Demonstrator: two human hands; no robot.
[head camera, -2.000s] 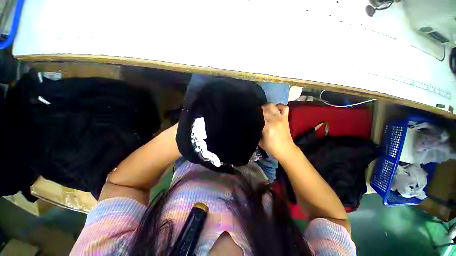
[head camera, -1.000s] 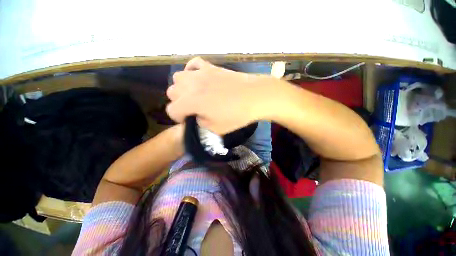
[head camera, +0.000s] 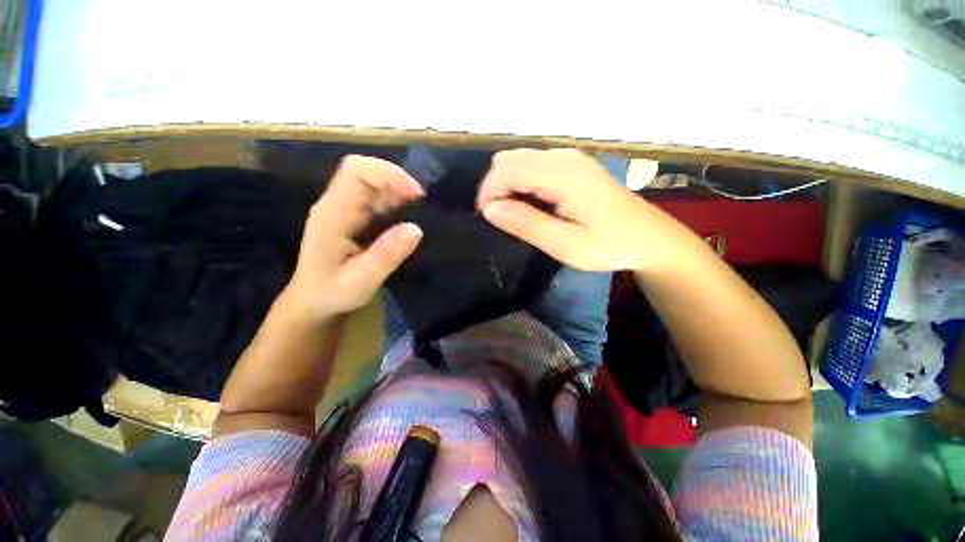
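A black cloth workpiece (head camera: 466, 270) lies over my lap between my hands, below the table edge. It looks spread out and narrows to a point toward my waist; its upper part blends into dark surroundings. My left hand (head camera: 365, 233) is at its left side, thumb and fingers apart, with no cloth clearly gripped. My right hand (head camera: 556, 206) is at its upper right, fingers curled and thumb close to them; whether cloth is pinched there is hidden. No white patch shows on the cloth.
The white table (head camera: 423, 69) spans the top, with its wooden front edge above my hands. A black cloth pile (head camera: 201, 286) lies left. More black cloth (head camera: 661, 339) lies right, over a red container (head camera: 762, 228). A blue basket (head camera: 873, 307) holding white plastic is far right.
The rounded black piece with its white patch has been turned and now shows plain black. My right hand has moved back from across my left hand, and both hands are now apart.
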